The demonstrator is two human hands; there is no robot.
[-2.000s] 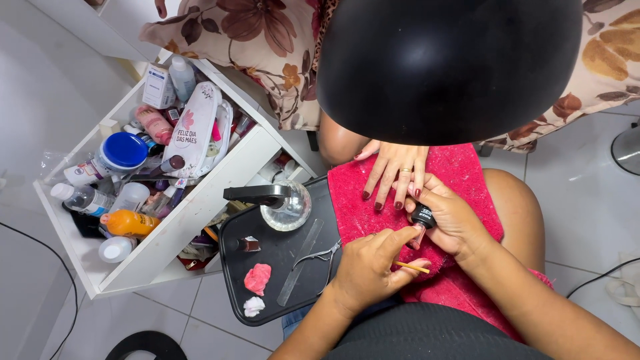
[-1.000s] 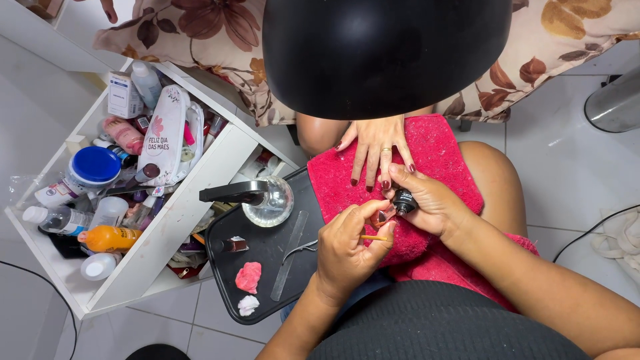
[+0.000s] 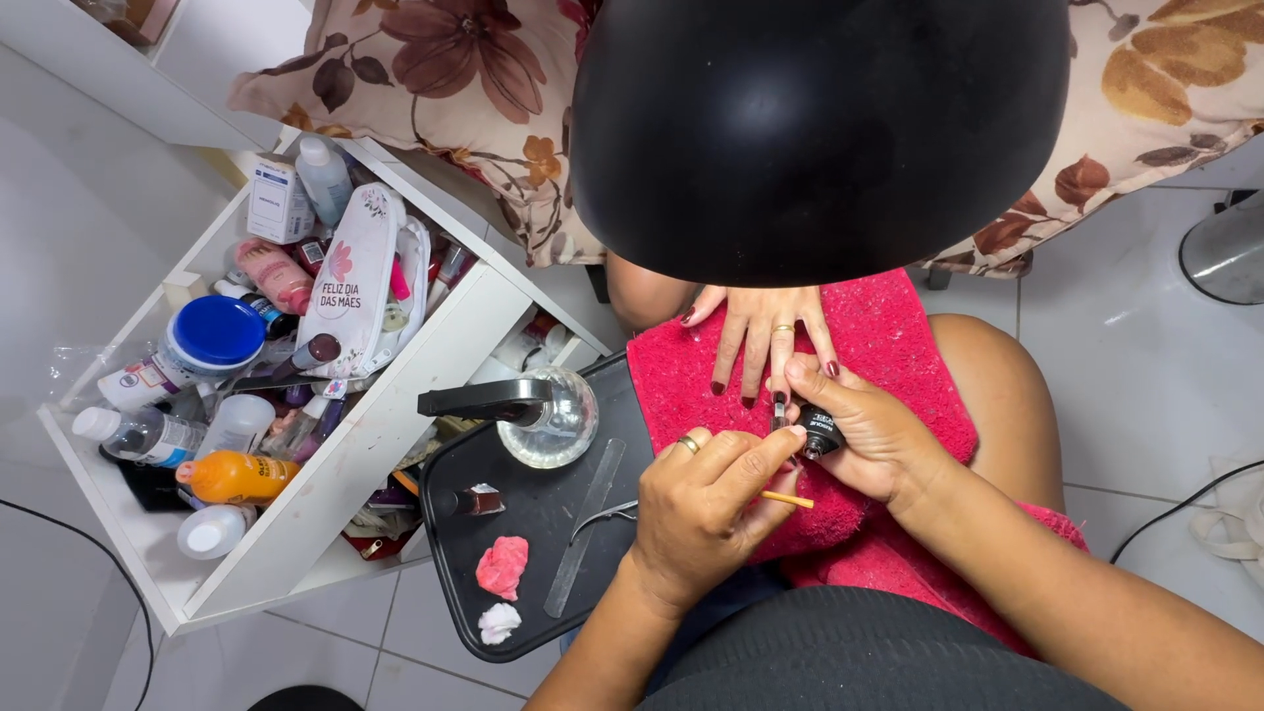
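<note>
My left hand point(image 3: 703, 504) pinches a small nail polish brush point(image 3: 779, 411) against a nail of the other person's hand point(image 3: 762, 341), and a thin wooden stick point(image 3: 788, 500) pokes out from its fingers. A small black-labelled polish bottle point(image 3: 820, 432) is in my right hand point(image 3: 869, 434), whose thumb and fingertips are at the same finger of that person. Dark red polish shows on the other nails. The person's hand lies spread on a red towel point(image 3: 889, 346) and wears a ring. My fingers partly hide the brush.
To the left, a black tray point(image 3: 449, 583) holds a clear round pump bottle point(image 3: 553, 425), a nail file point(image 3: 588, 523), metal nippers point(image 3: 604, 515), a small dark red bottle point(image 3: 482, 500) and cotton pieces. Beyond it stands an open white drawer point(image 3: 296, 509) of bottles. A large black rounded object point(image 3: 820, 128) hides the person.
My left hand has come up close to the person's fingertip with the brush. My right hand still holds the black-labelled bottle beside that finger. The view has shifted.
</note>
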